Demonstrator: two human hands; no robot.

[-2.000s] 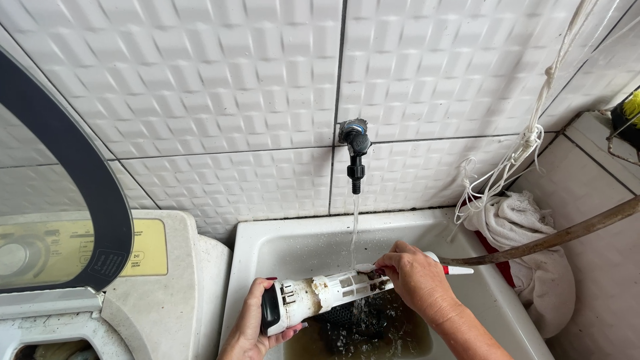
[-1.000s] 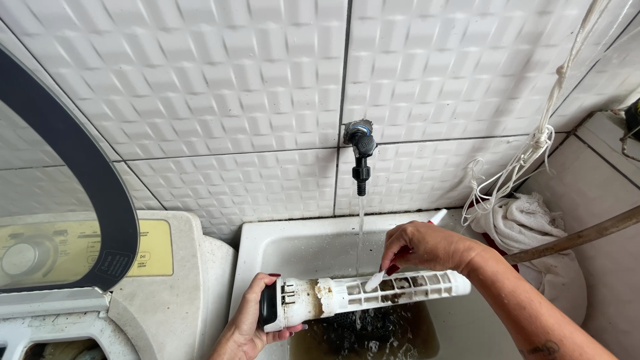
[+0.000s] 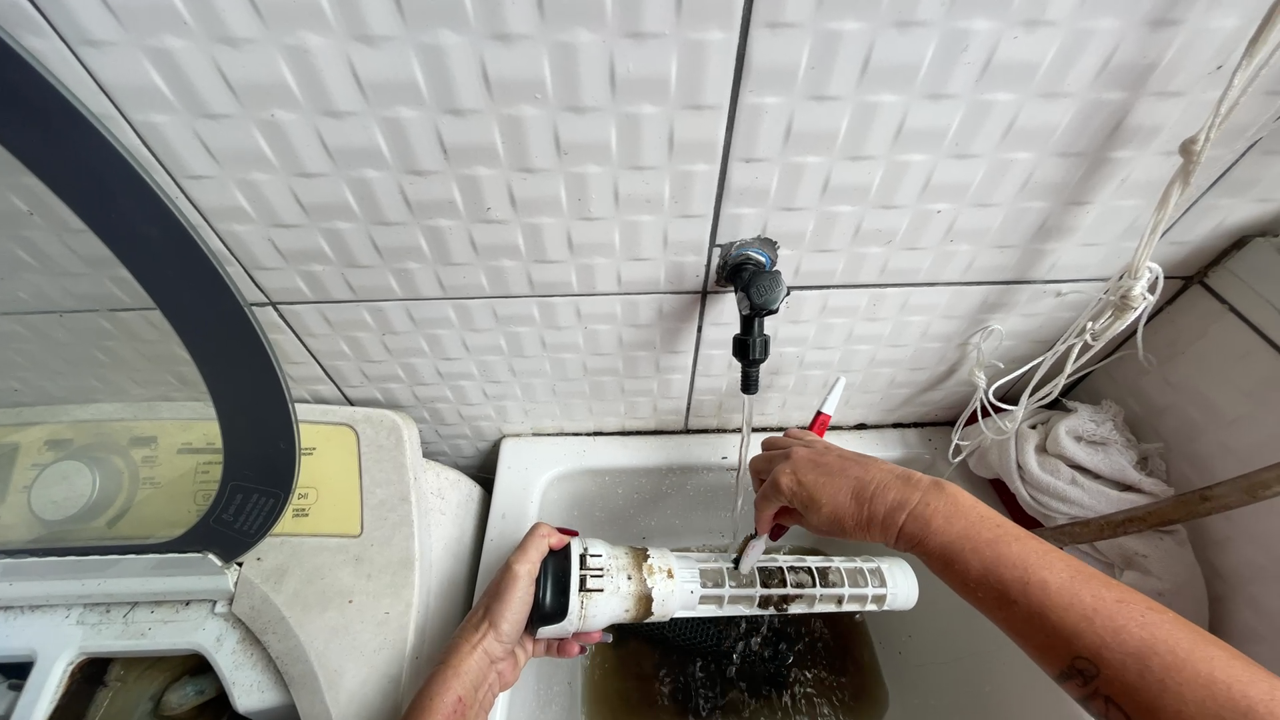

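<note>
My left hand (image 3: 510, 605) holds the black-capped end of a white plastic filter tube (image 3: 790, 583) with a slotted, dirt-stained lattice. The tube lies roughly level above the brown water (image 3: 740, 670) in the sink. In my right hand (image 3: 830, 485) is a small red and white brush (image 3: 828, 405), its handle pointing up and its dark bristles on the lattice. Water runs from the black tap (image 3: 752, 345) just behind the brush head and onto the tube area. A dark mesh-like thing sits partly under the water; its shape is unclear.
A white laundry sink (image 3: 520, 480) surrounds the work. At left stands a washing machine (image 3: 350, 580) with its curved lid (image 3: 270, 440) raised. White cords (image 3: 1130, 290) hang at right above a white cloth (image 3: 1070, 460) and a wooden stick (image 3: 1170, 508). The tiled wall is behind.
The brush, earlier tilted low to the right beyond my right hand, now stands steeply with its handle up. My right hand has moved along the tube, and my left hand keeps its hold.
</note>
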